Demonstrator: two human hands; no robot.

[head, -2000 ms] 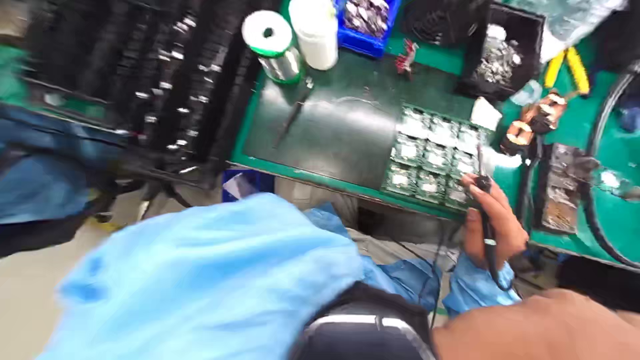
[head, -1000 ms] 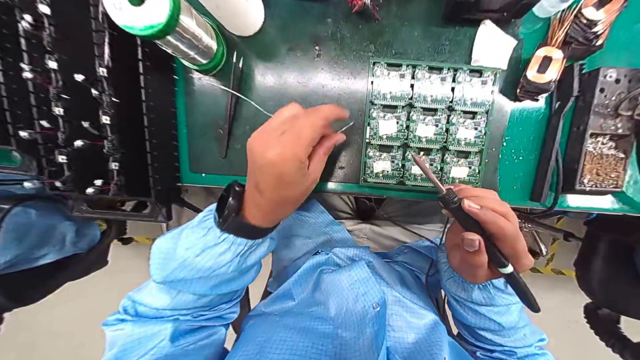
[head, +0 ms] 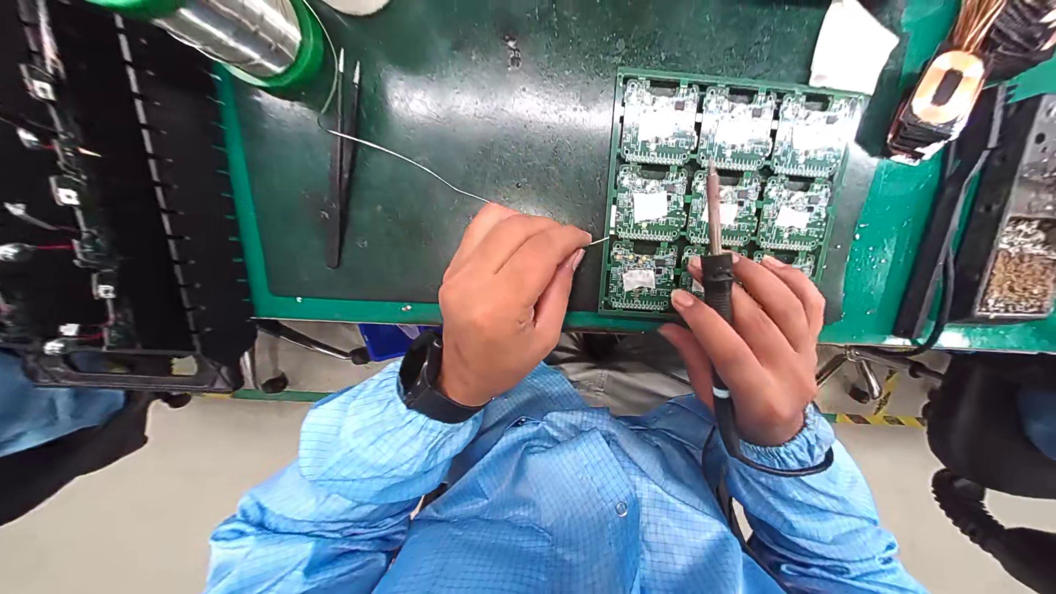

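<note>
My left hand [head: 507,293] pinches solder wire [head: 412,163] between thumb and fingertips; its short free end points at the left edge of a panel of green circuit boards [head: 652,206]. The wire runs back to a spool of solder [head: 239,37] at the upper left. My right hand [head: 755,338] holds a soldering iron [head: 716,247] by its dark handle, the tip over the panel near the border of the top and middle rows. Some boards carry white patches. Part of the bottom row is hidden behind my right fingers.
Black tweezers [head: 340,181] lie on the dark mat left of my left hand. A white piece of material [head: 850,49] touches the panel's upper right. Copper coils [head: 940,95] and a metal tray with granules [head: 1019,264] are at the right. A black rack with small boards [head: 107,198] stands left.
My left hand, out of sight in the oldest frame, has moved right toward the panel with the wire since one second ago. The iron has turned more upright over the boards.
</note>
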